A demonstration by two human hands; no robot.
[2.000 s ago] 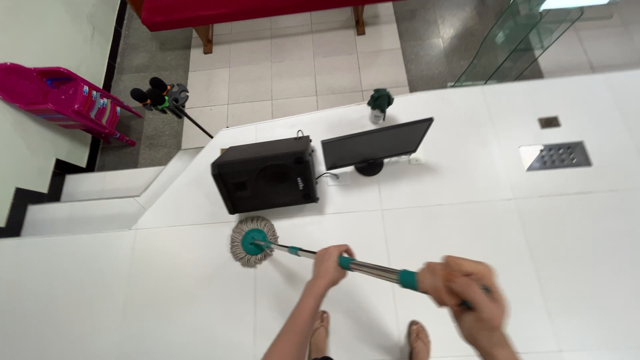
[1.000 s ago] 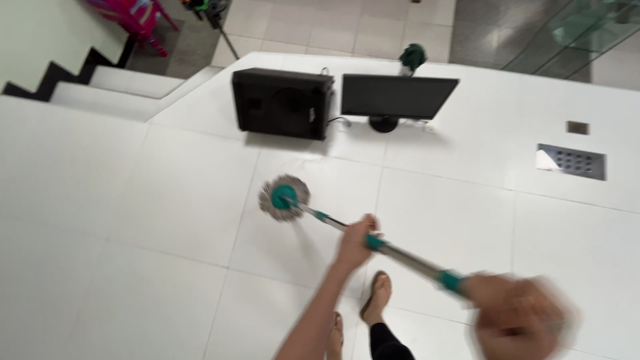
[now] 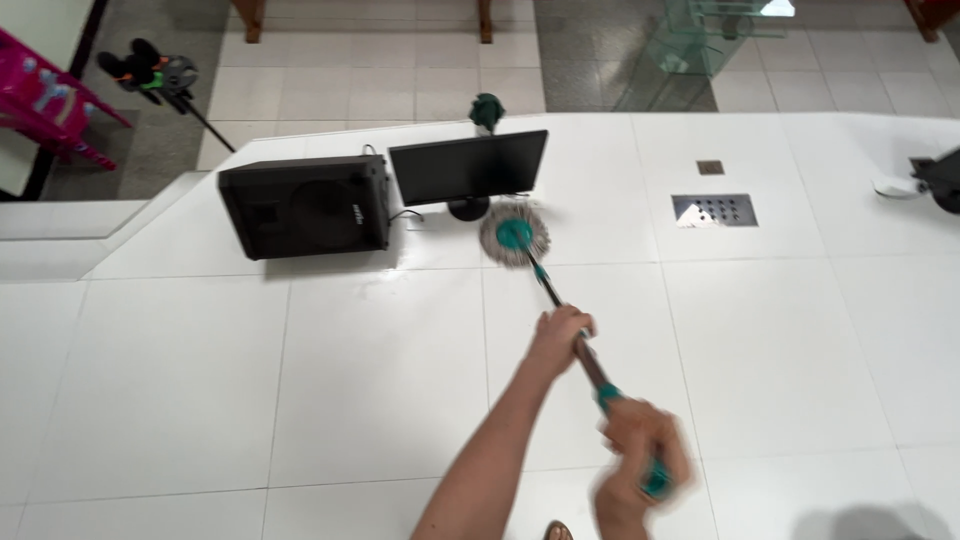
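A round spin mop with grey strands and a teal centre [image 3: 514, 234] lies on the white tiled floor [image 3: 382, 375], just below the round base of a black monitor [image 3: 471, 169]. My left hand [image 3: 562, 337] is closed around the middle of the metal mop handle [image 3: 591, 364]. Nearer to me, my right hand [image 3: 646, 442], blurred, grips the handle's teal upper end. Left of the monitor stands a black loudspeaker [image 3: 307, 208], with a thin cable on the floor between them.
A dark green item [image 3: 487, 111] is behind the monitor. A metal floor plate [image 3: 715, 211] with round fittings lies right. The white platform's edge runs beyond, with a glass stand [image 3: 694, 49] past it. Steps [image 3: 75, 219], a pink plastic object [image 3: 49, 97] and a black stand [image 3: 169, 79] are left.
The mop head has moved right, from in front of the loudspeaker to beside the monitor's base. Both hands have kept hold of the handle, which now slants more steeply.
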